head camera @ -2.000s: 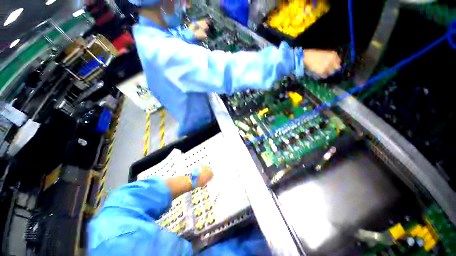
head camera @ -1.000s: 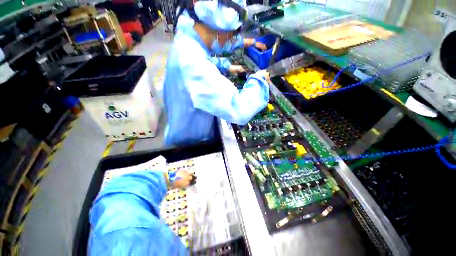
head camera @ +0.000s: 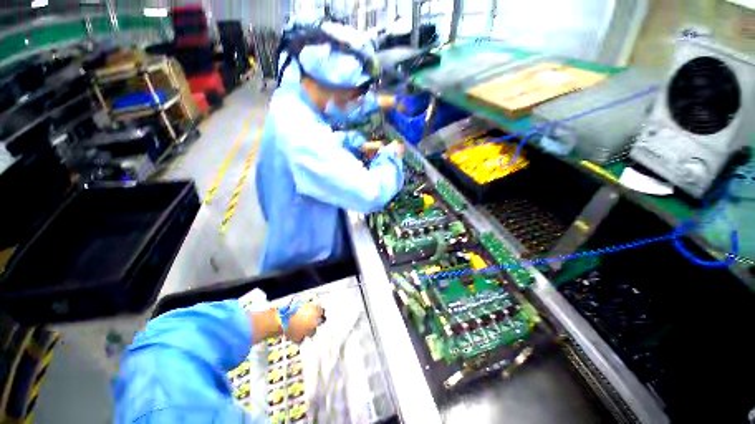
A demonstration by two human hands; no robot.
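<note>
My left hand point(head camera: 304, 321), in a blue sleeve with a light blue wrist band, is over the white component tray point(head camera: 343, 331) at the lower left. Its fingers are bent and dark at the tips; whether they hold a part is too blurred to tell. Rows of yellow-and-black parts point(head camera: 277, 377) sit in the tray near my forearm. A green circuit board point(head camera: 476, 302) lies in a black carrier on the line, to the right of the tray. My right hand is not in view.
Another person point(head camera: 310, 157) works at a second board point(head camera: 422, 228) further up the line. A blue coiled cord point(head camera: 596, 248) crosses over the near board. Behind the rail point(head camera: 571, 310) are dark bins and a bin of yellow parts point(head camera: 487, 161). A black crate point(head camera: 99, 240) stands left.
The view has swung up and levelled, showing more of the shelf and fan. The other person's arm has drawn back from over the line. My left hand stays over the tray.
</note>
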